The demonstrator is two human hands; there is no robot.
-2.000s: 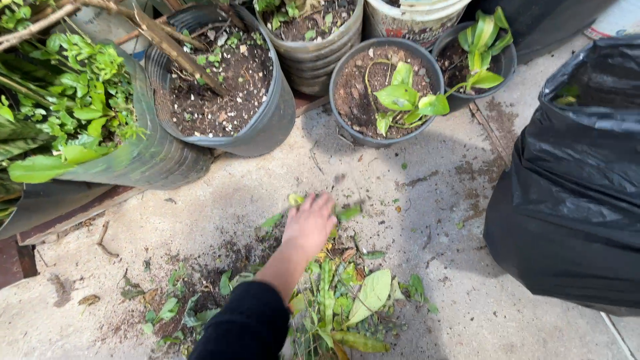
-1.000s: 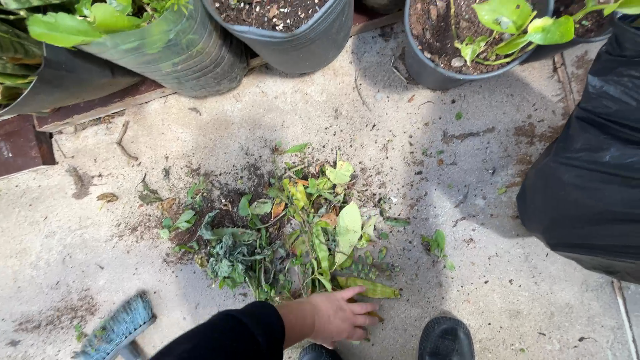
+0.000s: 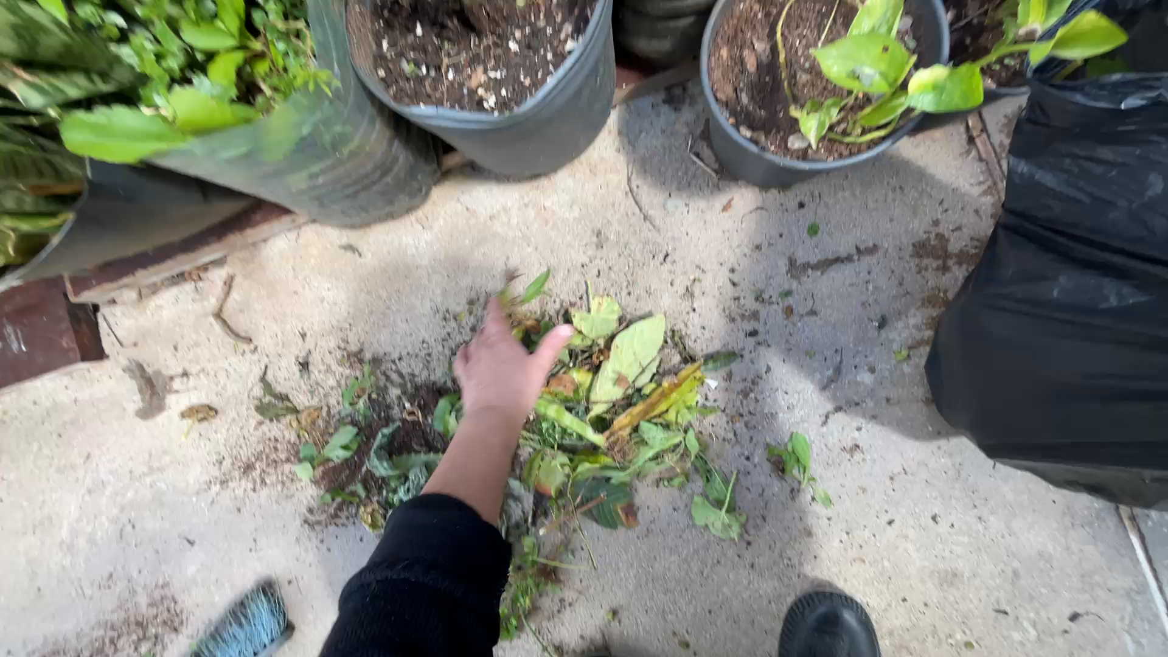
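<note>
My left hand, in a black sleeve, reaches over the upper left side of a loose pile of leaves and plant cuttings on the concrete floor. The thumb is spread from the fingers, and nothing is plainly held. By the fingertips, which are blurred, lies a small green leaf. Yellowed leaves, a long yellow-brown one and green stems make up the heap; dark soil is scattered along its left. My right hand is out of view.
A black plastic bag stands at the right. Potted plants line the back, among them a grey pot with a leafy vine and a larger soil-filled pot. Blue brush bristles show at the lower left, a black shoe at the bottom.
My left hand has gone from the pile's near edge to its far left side. The cuttings lie more bunched, and the long yellow-brown leaf now rests across them.
</note>
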